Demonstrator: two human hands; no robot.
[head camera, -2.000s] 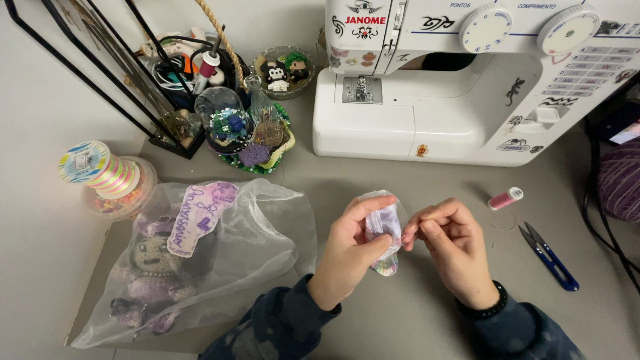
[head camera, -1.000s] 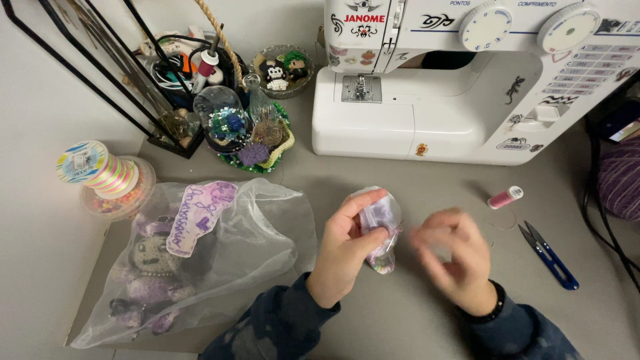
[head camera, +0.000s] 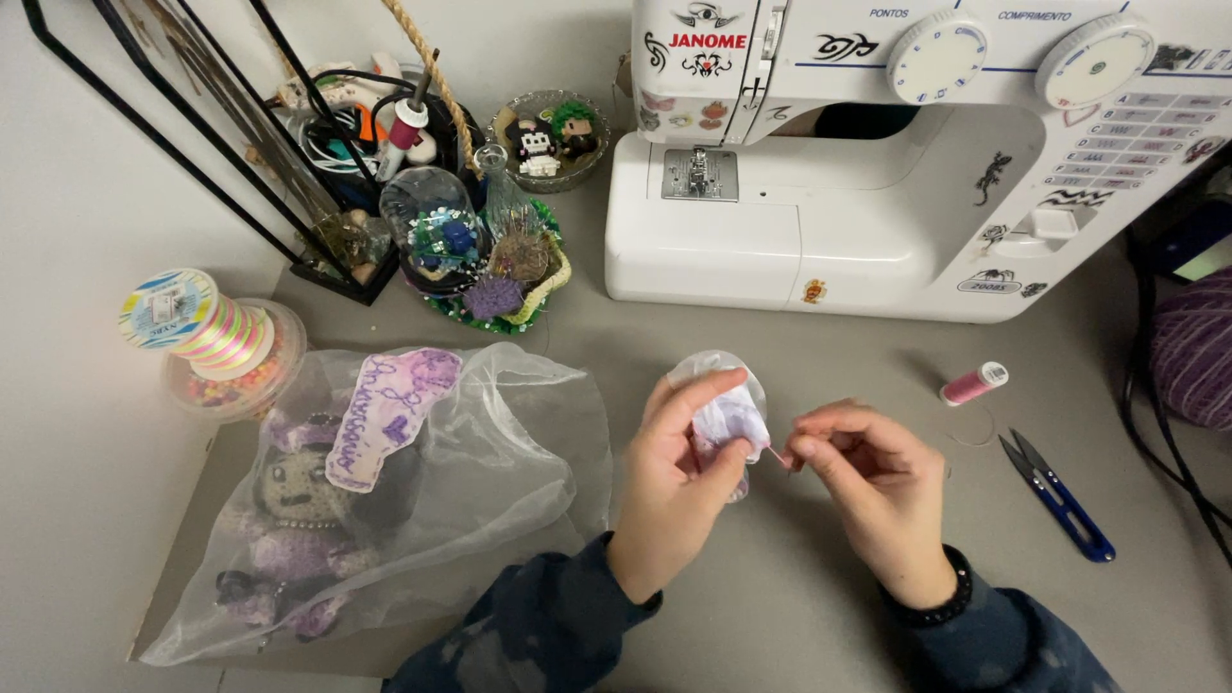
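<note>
My left hand holds a small piece of white and lilac fabric between thumb and fingers, above a small round clear dish on the table. A short pink thread runs from the fabric's right edge to my right hand, whose thumb and forefinger are pinched together at its end. Whether a needle is between those fingertips is too small to tell. A spool of pink thread lies to the right, with blue-handled thread snips, blades apart, below it.
A white sewing machine stands behind my hands. At left lies a sheer organza bag with a crocheted doll inside and a lettered fabric tag on top. Behind it are a multicoloured cord spool, a pincushion and a glass bowl of figurines. Purple yarn sits at right.
My right hand, blurred and away from the fabric a second ago, is now pinched beside it with the pink thread drawn between. My left hand keeps hold of the fabric in about the same place.
</note>
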